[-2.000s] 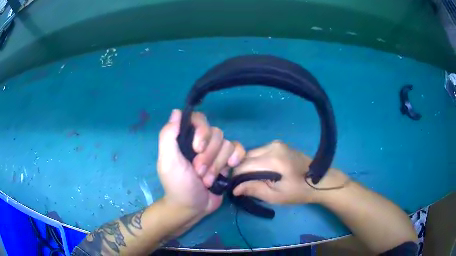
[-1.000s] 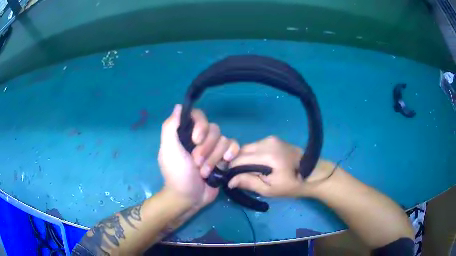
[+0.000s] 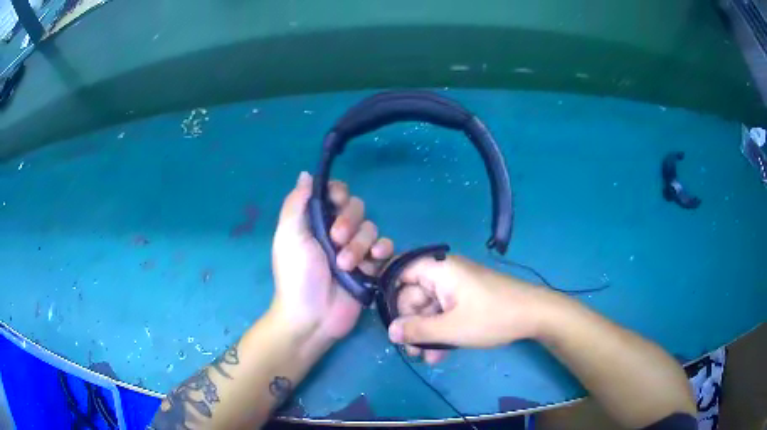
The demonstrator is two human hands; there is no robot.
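A black padded headband (image 3: 412,109) is held as an upright arc above the bench. My left hand (image 3: 324,260), bare, grips its left side near the lower end. My right hand (image 3: 454,302), bare, holds a black C-shaped yoke (image 3: 388,290) whose middle meets the headband's lower left end; whether it is fully seated cannot be told. The headband's right end hangs free with a thin dark wire (image 3: 563,288) trailing right. Another thin wire (image 3: 433,388) runs down from the yoke to the bench's near edge.
A loose black yoke (image 3: 675,181) lies on the blue-green bench (image 3: 151,243) at the right. A blue bin (image 3: 38,386) with black parts is below left. Brown cardboard (image 3: 744,378) shows below right. A clear crinkled item (image 3: 756,144) is at the right edge.
The headband's right end has moved left and up, off my right wrist. My right hand has turned, with its fingers now inside the yoke's curve. My left hand keeps its grip.
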